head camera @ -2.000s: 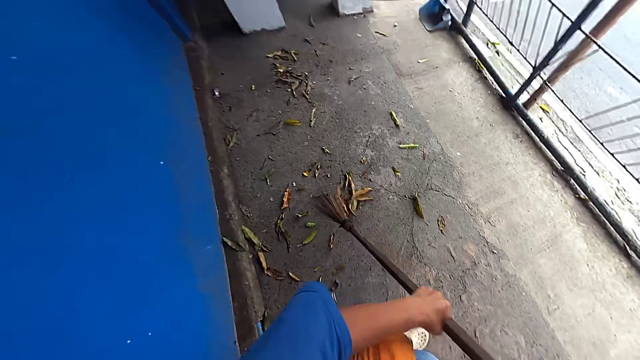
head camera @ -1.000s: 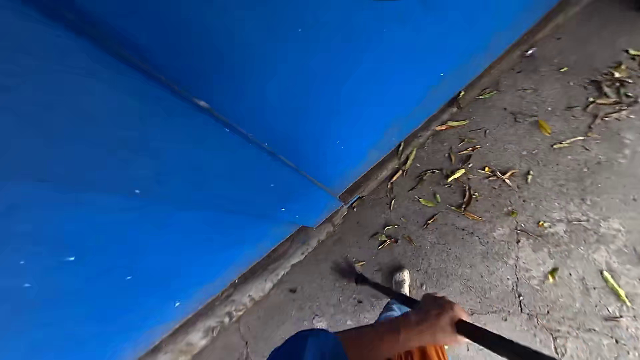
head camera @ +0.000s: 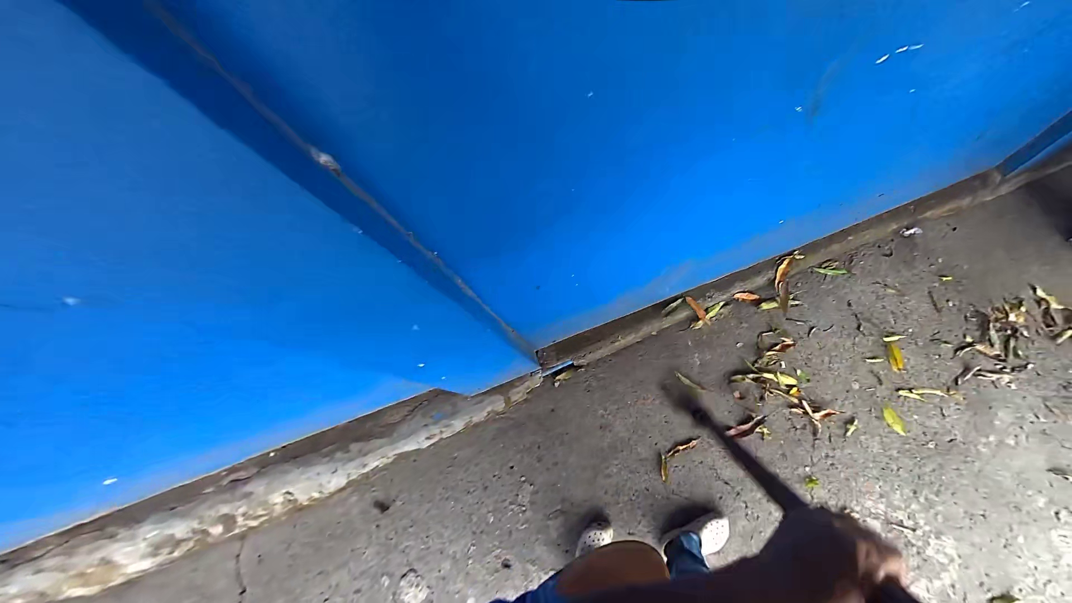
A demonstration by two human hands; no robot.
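Note:
My right hand (head camera: 837, 557) is closed around the dark handle of a broom (head camera: 745, 461) at the lower right, blurred by motion. The broom's head points up and left, over the concrete near the wall base. Dry and yellow-green leaves (head camera: 779, 381) lie scattered just right of the broom head, and a denser heap (head camera: 1001, 331) lies at the far right. A curled leaf (head camera: 677, 452) is on the ground left of the handle. My left hand is not in view.
A blue wall (head camera: 670, 151) with a vertical seam fills the upper part. A rough concrete ledge (head camera: 251, 494) runs along its foot. My feet in light perforated clogs (head camera: 710, 533) stand at the bottom centre on the concrete ground (head camera: 444, 502).
The view has swung from the railing side toward the blue wall. My right hand has kept hold of the broom throughout. The broom head is off the leaves it touched two seconds ago.

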